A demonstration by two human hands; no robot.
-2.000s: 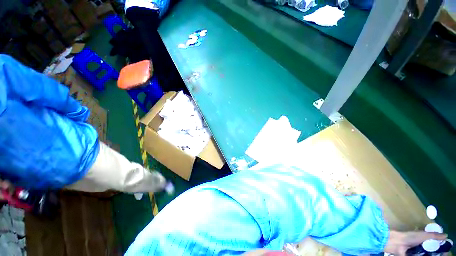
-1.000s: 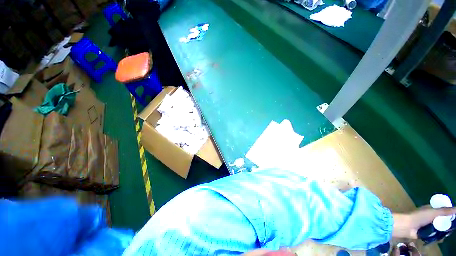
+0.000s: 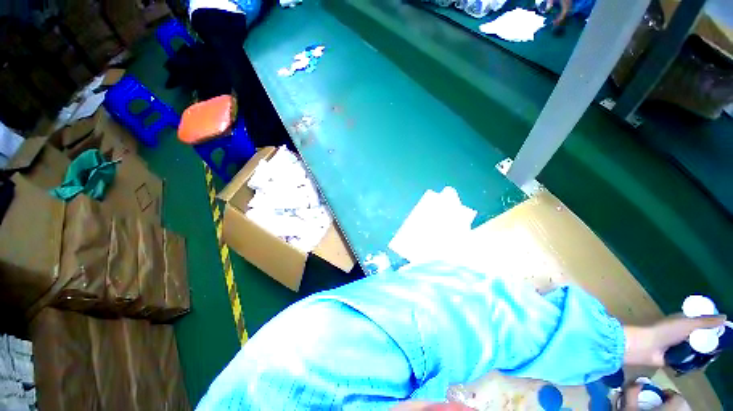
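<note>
My left hand (image 3: pixel 657 339) reaches in a light-blue sleeve to the right edge and holds several round discs (image 3: pixel 704 340), white on one face and dark blue on others. Another white disc (image 3: pixel 699 307) shows at its fingertips. My right hand (image 3: pixel 630 395) is cut off by the bottom edge, just below the left; its fingers are around a small white and dark disc (image 3: pixel 651 396). Loose blue discs (image 3: pixel 550 397) lie on the pale stained board (image 3: pixel 514 393) beside it.
White sheets (image 3: pixel 434 226) lie on the green bench (image 3: pixel 386 120) beside tan cardboard (image 3: pixel 595 249). A grey post (image 3: pixel 575 96) stands at the bench. An open carton (image 3: pixel 261 249) of white pieces sits below its edge. A person (image 3: pixel 225 16) is at the far end; another's hand (image 3: pixel 567 10) shows beyond.
My left hand stays at the right edge with its discs. My right hand and the loose blue discs have come into view. The nearby person in blue at the left has left the picture.
</note>
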